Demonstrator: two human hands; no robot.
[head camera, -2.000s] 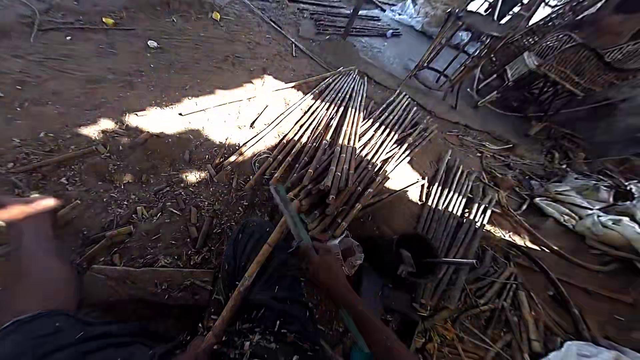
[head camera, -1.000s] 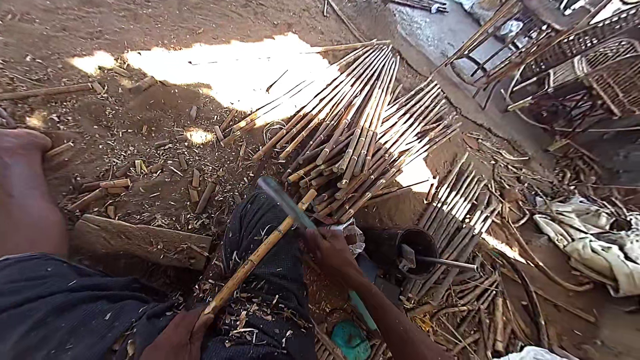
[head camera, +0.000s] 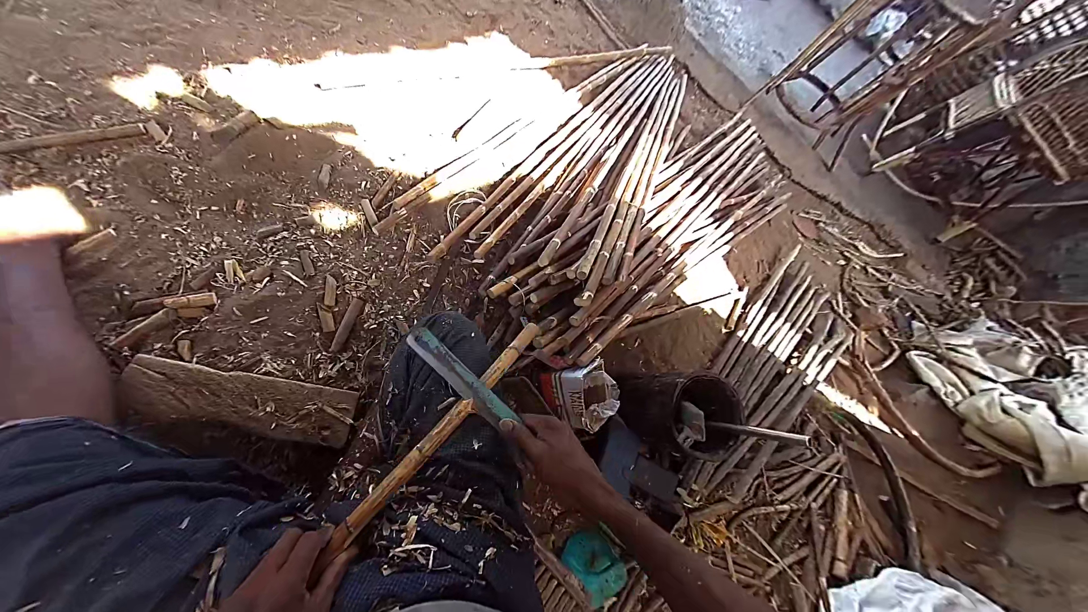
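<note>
My left hand (head camera: 289, 565) is closed around the lower end of a cane pole (head camera: 408, 466), which slants up across my lap. In my right hand (head camera: 552, 450) is a long flat blade (head camera: 455, 371) with a worn greenish surface. The blade crosses over the pole near its upper end, by a node. Pale shavings lie on the dark cloth (head camera: 450, 518) over my legs. Just beyond the pole's tip lies a large fanned pile of cane poles (head camera: 612, 212).
A wooden board (head camera: 238, 399) and short cane offcuts lie on the ground at left. Right of my knee are a foil packet (head camera: 586, 393) and a dark bucket (head camera: 710, 408) holding a metal-handled tool. Thinner sticks (head camera: 782, 357), white sacks (head camera: 1003, 399) and woven cane furniture (head camera: 1020, 110) are at right.
The blade has moved from near the pole's tip to lower on it, at a node, between one second ago and now. The view has shifted.
</note>
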